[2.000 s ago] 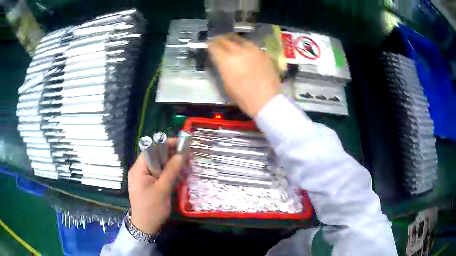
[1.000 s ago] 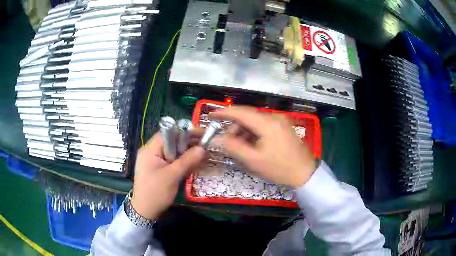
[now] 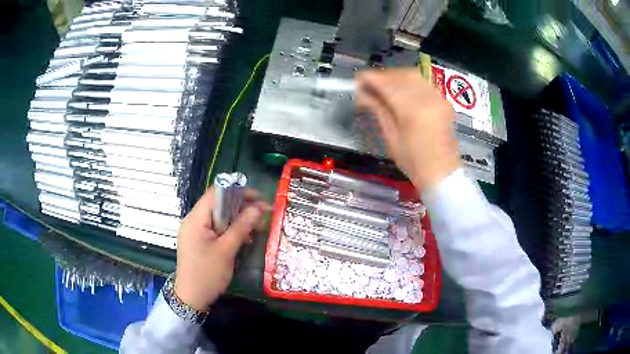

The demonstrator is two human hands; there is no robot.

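My left hand [image 3: 211, 249] holds two silver tubes [image 3: 226, 200] upright, left of the red bin, with their open ends up. My right hand [image 3: 414, 121] is blurred over the press fixture [image 3: 290, 104] and holds a blurred silver tube [image 3: 335, 84] by its right end, above the metal base near the black blocks. The red bin [image 3: 352, 303] holds many white caps [image 3: 345, 273], with several silver tubes [image 3: 359, 220] lying across them.
A large stack of tubes [image 3: 141, 124] stands at left, a slanting row of tubes [image 3: 563, 200] at right. Blue bins show at the lower left [image 3: 93, 314] and far right [image 3: 608, 166]. A yellow-green wire [image 3: 224, 128] runs beside the left stack. A warning label [image 3: 459, 91] is on the machine.
My right hand has moved from beside my left hand up over the press fixture with a tube. My left hand now holds two tubes instead of three. The view has shifted slightly.
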